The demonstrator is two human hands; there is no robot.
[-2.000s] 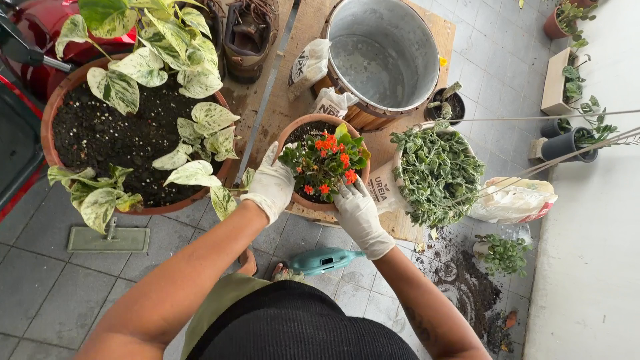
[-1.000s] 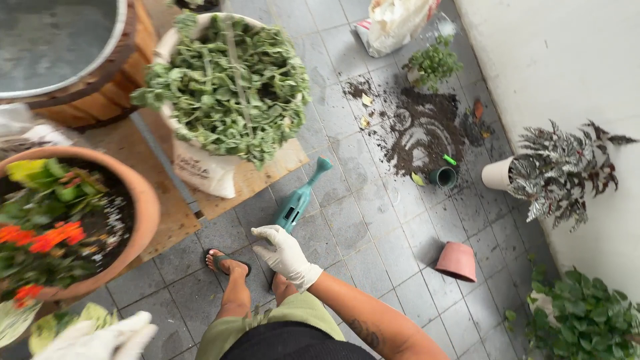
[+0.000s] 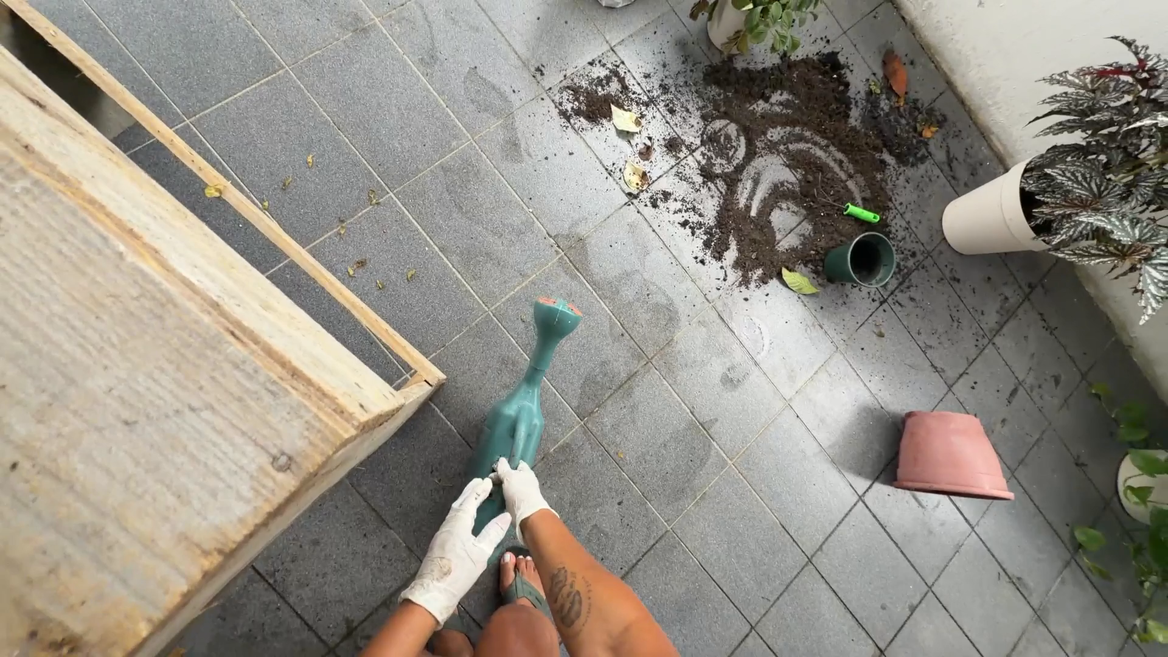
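A teal plastic watering can (image 3: 522, 411) with an orange-faced sprinkler head stands over the grey floor tiles, its spout pointing away from me. My right hand (image 3: 522, 493), in a white glove, is closed around the can's handle. On the can's left side lies my left hand (image 3: 459, 546), also gloved, with thumb and fingers spread around the body. My hands hide the rear of the can. Whether its base touches the floor I cannot tell.
A wooden table (image 3: 182, 365) fills the left. Spilled soil (image 3: 803, 137), a green-handled tool (image 3: 860, 213) and a small dark green pot (image 3: 860, 260) are at upper right. A pink pot (image 3: 952, 456) lies right, below a potted begonia (image 3: 990, 212) by the wall.
Both hands have left the flowerpot with red blooms and are now at the watering can. The view has swung far down to the floor, and the potted flowers are out of it.
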